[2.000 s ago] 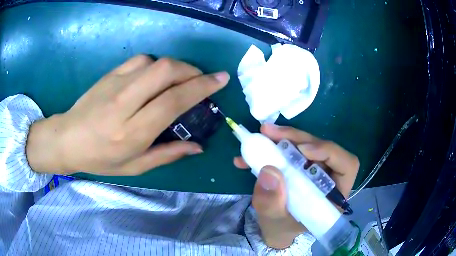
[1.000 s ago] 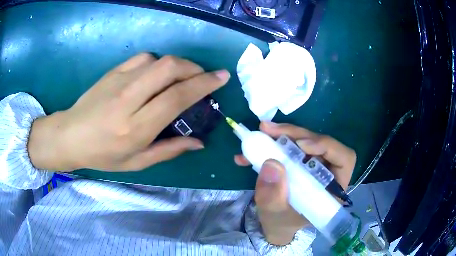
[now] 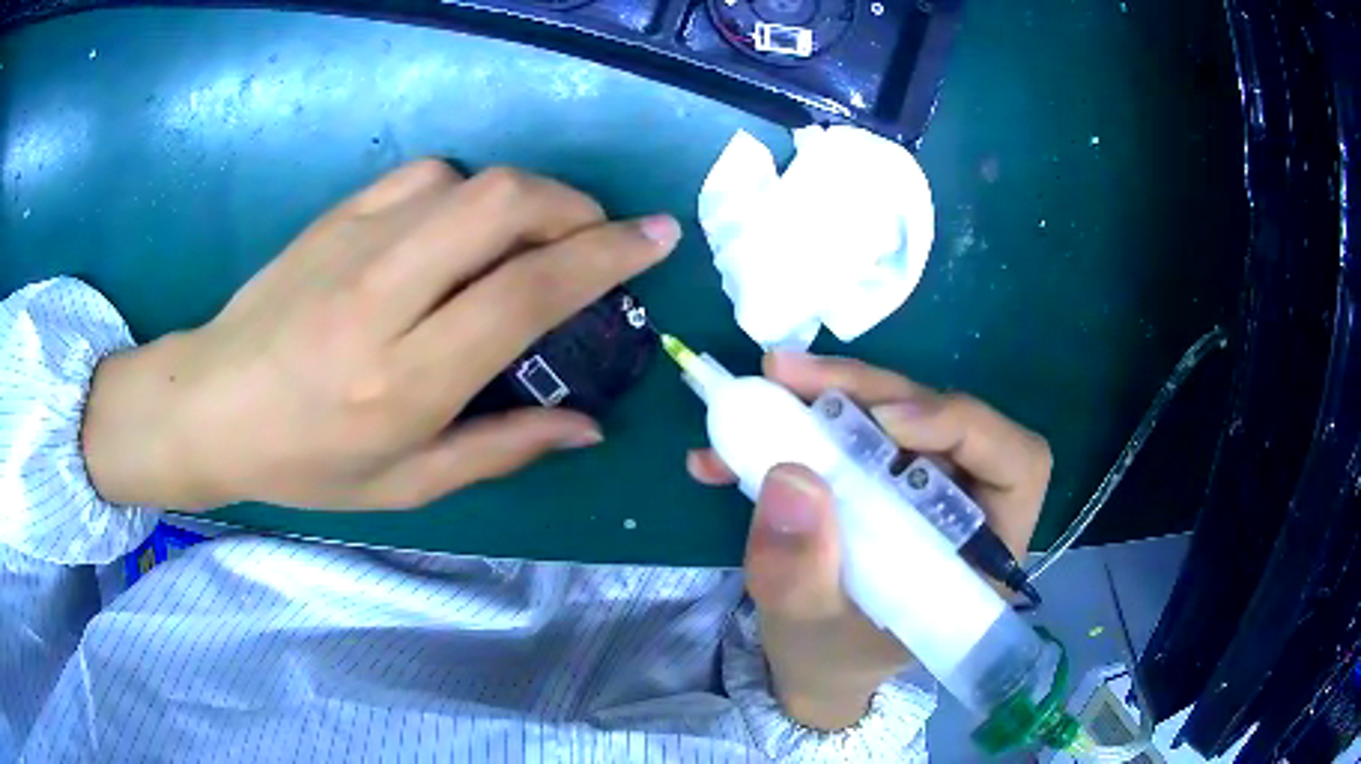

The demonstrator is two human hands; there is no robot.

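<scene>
A round black speaker unit point(image 3: 597, 355) lies on the green bench, partly hidden under my left hand point(image 3: 351, 351), whose fingers and thumb hold it at its sides. A white outlined rectangle mark and small white blobs at the rim show on it. My right hand point(image 3: 881, 515) holds the white-filled glue syringe point(image 3: 858, 523) like a pen. The yellow-green needle hub point(image 3: 675, 348) points at the rim blobs; whether the tip touches them I cannot tell. Clear blocks are on the syringe side, and a green cap point(image 3: 1030, 719) is at its rear.
Crumpled white paper or cloth point(image 3: 821, 232) lies on the green bench point(image 3: 269, 105) just beyond my right hand. A black tray point(image 3: 911, 75) holding discs is along the far side. Black trays point(image 3: 1299, 299) stand at the right. A thin clear hose point(image 3: 1142, 433) curves there.
The syringe and my right hand have shifted slightly left and up. My left hand stays around the unit. The white paper and far tray appear slightly further left in view.
</scene>
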